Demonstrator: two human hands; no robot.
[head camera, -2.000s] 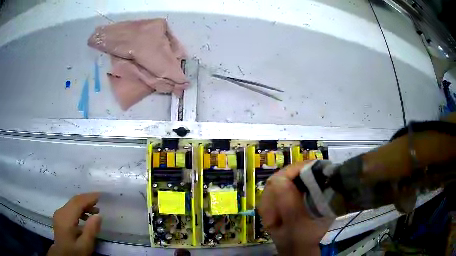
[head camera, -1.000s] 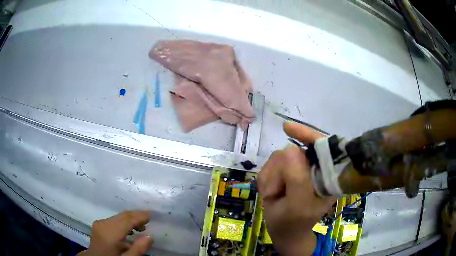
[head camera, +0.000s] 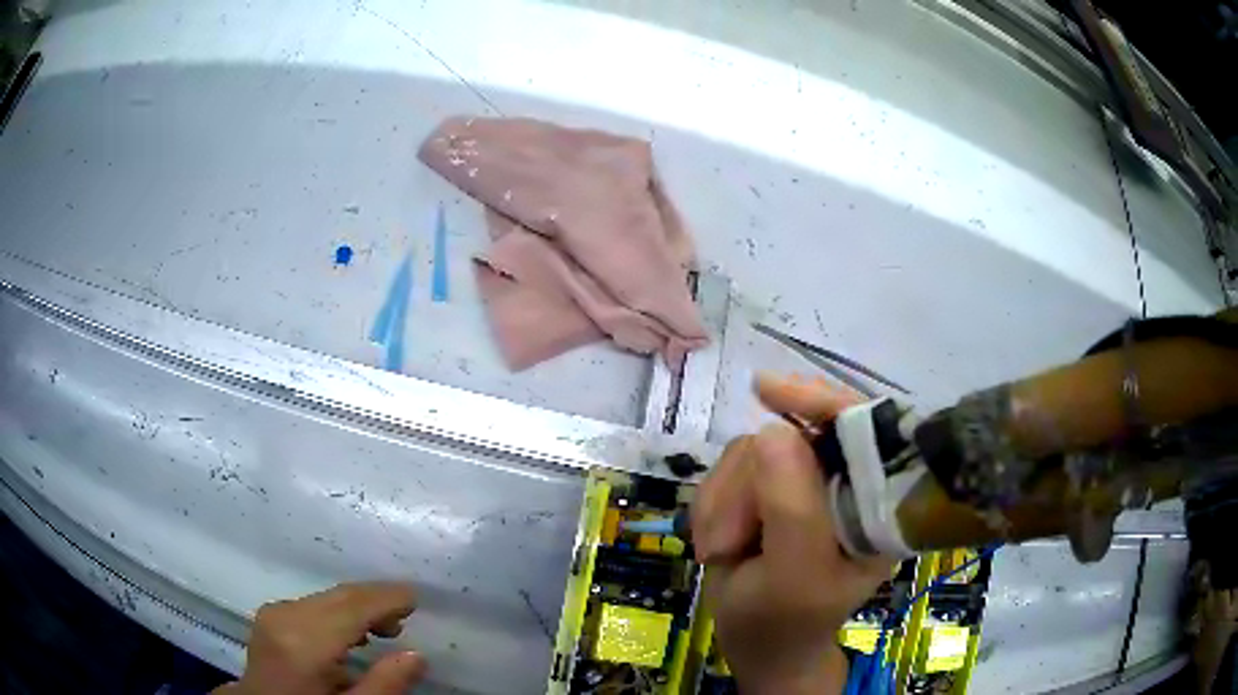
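My right hand is closed around the front end of the brown glue dispensing gun, which comes in from the right. Its pale blue nozzle points left over the orange-yellow part near the upper end of the leftmost board of the circuit board panel. I cannot tell whether the tip touches. My hand hides much of the middle boards. A yellow transformer shows lower on the leftmost board. My left hand is at the lower left, fingers apart and empty, left of the panel.
Beyond the metal rail lie a crumpled pink cloth, two pale blue slivers and a small blue piece. Tweezers lie right of the cloth, partly behind my right hand. A blue cord hangs over the right-hand boards.
The view has shifted, so the bench and panel sit further right. The nozzle has moved from the second board's yellow block to the leftmost board's upper end.
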